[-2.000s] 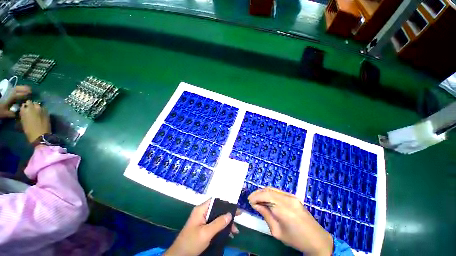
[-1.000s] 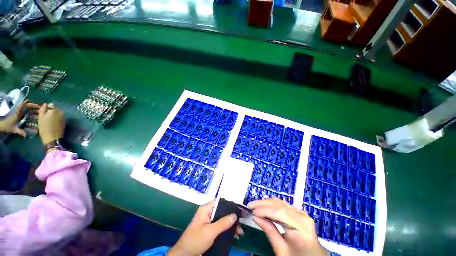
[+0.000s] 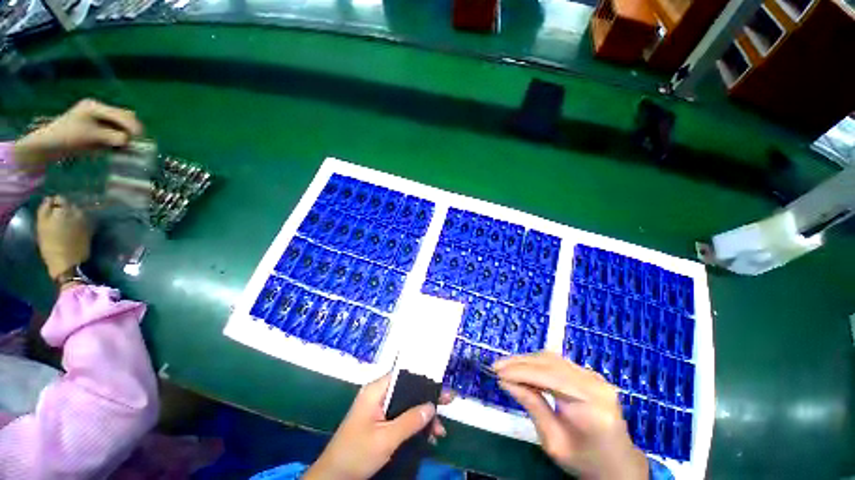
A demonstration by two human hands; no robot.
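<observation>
A large white-edged parts tray holds three blocks of small blue parts in rows. My left hand grips a strip at the tray's near edge. The strip is white backing paper above and matt black adhesive below, and it covers part of the middle block. My right hand pinches thin dark tweezers, with their tips over the near rows of the middle block. My fingers hide most of the tweezers. Whether the tips hold a piece cannot be told.
At left, a neighbour in pink sleeves handles a blurred board beside stacked circuit boards. Black blocks sit on the green belt. Orange-brown housings stand at the back. A white-wrapped post is at right.
My right hand has moved right, from the black part of the strip to over the blue parts. The neighbour's hand has risen with a board. The view has shifted slightly.
</observation>
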